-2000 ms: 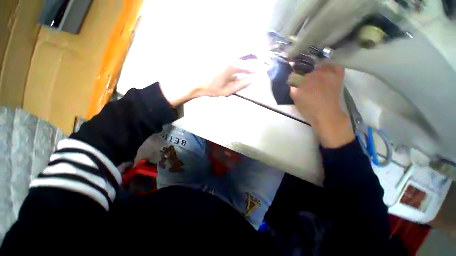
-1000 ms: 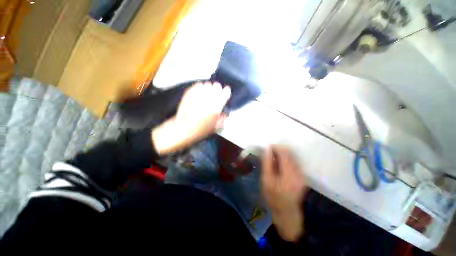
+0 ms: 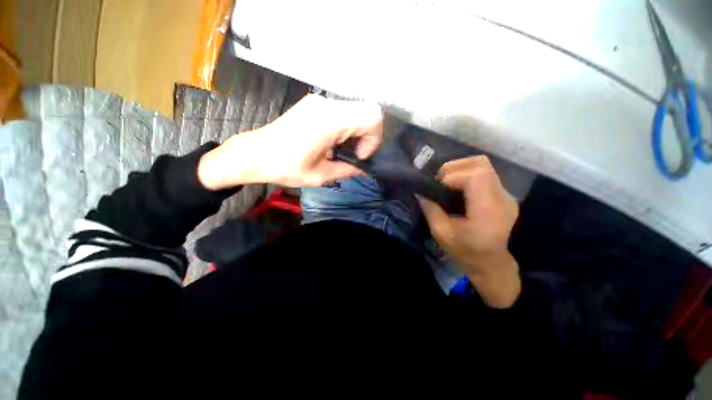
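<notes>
A dark fabric piece [image 3: 402, 164] is stretched between my two hands over my lap, just in front of the white table's edge. It has a small pale label or print on it. My left hand [image 3: 332, 144] pinches its left end. My right hand [image 3: 472, 215] grips its right end, with the thumb below and the fingers curled over. Parts of the fabric are hidden by my fingers. The scissors [image 3: 678, 109] with blue handles lie on the table at the upper right, untouched.
The white table [image 3: 375, 62] has its front edge beyond my hands. Cardboard [image 3: 133, 55] with orange tape stands at the upper left, beside grey quilted covering [image 3: 55, 180]. A red object [image 3: 277, 205] is low behind my left forearm. Dark fabric lies below the table edge at right.
The fabric has moved from the table to above my lap. My right hand, empty a second ago, has taken hold of it. The view has shifted, and the machine head is out of frame.
</notes>
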